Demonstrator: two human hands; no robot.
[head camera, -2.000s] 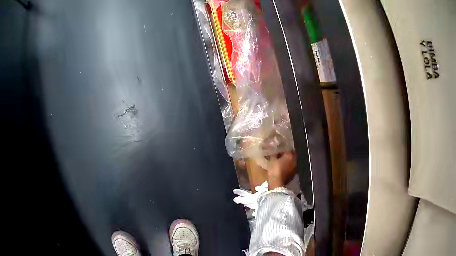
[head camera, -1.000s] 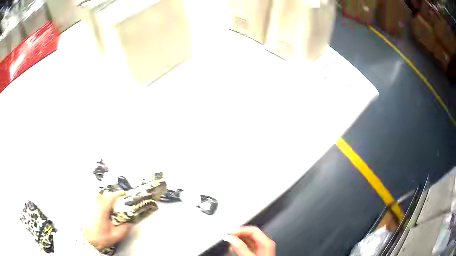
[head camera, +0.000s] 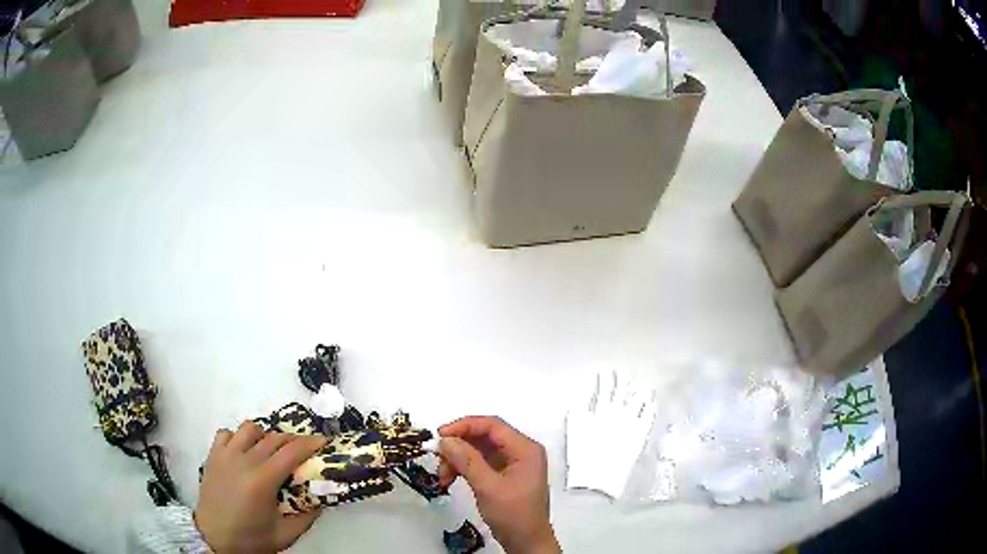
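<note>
Small leopard-print bags (head camera: 344, 463) with black trim lie at the near edge of the table. My left hand (head camera: 254, 485) is closed over their left side and holds them. My right hand (head camera: 498, 476) is at their right end, thumb and forefinger pinched on a small white piece (head camera: 432, 444). A black bundled strap (head camera: 318, 370) with a white wrap lies just behind them. A narrower leopard-print pouch (head camera: 117, 373) with a black strap lies at the left.
Taupe tote bags stuffed with white tissue stand at centre back (head camera: 584, 162) and right (head camera: 817, 195); more stand far left (head camera: 49, 97). A white glove (head camera: 609, 438), clear plastic (head camera: 741, 433) and a sign card (head camera: 857, 433) lie right. A red tray (head camera: 265, 9) is at the back.
The view has swung from the floor and a shelf to the table. Since one second ago, my right hand has come to the bags from apart; my left hand still holds them.
</note>
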